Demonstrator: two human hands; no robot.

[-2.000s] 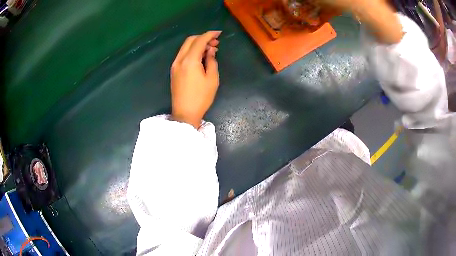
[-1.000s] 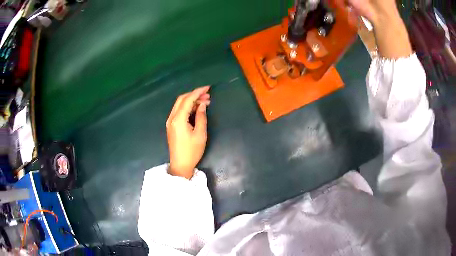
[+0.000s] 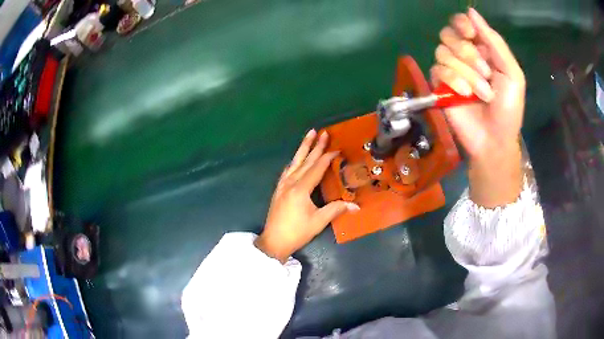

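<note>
The orange assembly fixture (image 3: 391,215) lies on the green mat, with an upright plate and a toggle clamp (image 3: 395,122) of silver and dark metal. My right hand (image 3: 480,93) is closed around the red clamp handle (image 3: 452,98). A small brown nest (image 3: 356,175) sits on the base beside the clamp's dark plunger. My left hand (image 3: 301,198) rests at the left edge of the base, thumb and fingers apart around that edge, holding nothing that I can see. Whether a workpiece lies in the nest cannot be told.
A blue machine box (image 3: 56,291) with an orange hose stands at the lower left, with a small black fan (image 3: 81,249) beside it. A dark rack with a red edge (image 3: 45,85) and mixed items lie at the upper left. The right side is dark and blurred.
The view has shifted, and the fixture shows lower in it. My left hand has moved right, from the bare mat to the base's edge. The red handle now shows in my right hand.
</note>
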